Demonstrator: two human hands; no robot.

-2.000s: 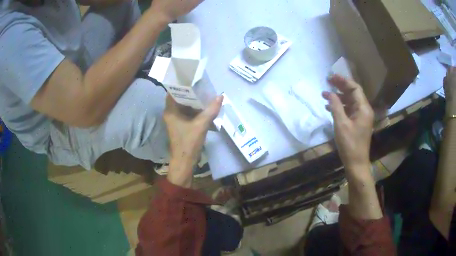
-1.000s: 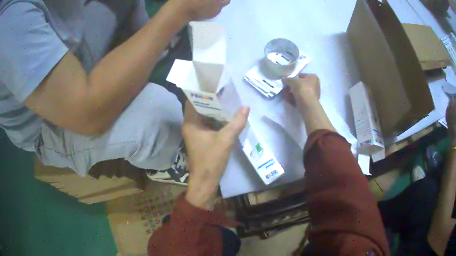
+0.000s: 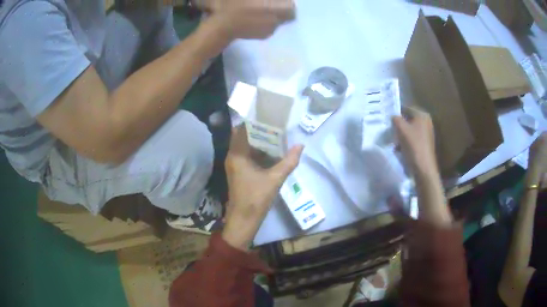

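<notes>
My left hand (image 3: 255,180) holds a small white carton (image 3: 267,129) upright, its top open with flaps spread. My right hand (image 3: 417,135) pinches a thin white printed sheet (image 3: 381,114) with dark bars at its right edge, above the table. Another white carton (image 3: 303,207) with a green mark lies on the table just right of my left hand. A crumpled translucent white bag (image 3: 351,165) lies between my hands.
A tape roll (image 3: 327,90) rests on flat white printed pieces (image 3: 315,121) on the white table (image 3: 354,30). A brown open box (image 3: 453,90) stands at the right. A seated person's arm (image 3: 144,102) reaches in at the left. Another person's arm (image 3: 525,222) is at the right edge.
My right hand has moved right from the stack by the tape roll and now holds a printed sheet. My left hand keeps the open carton. The stack under the tape roll shows less.
</notes>
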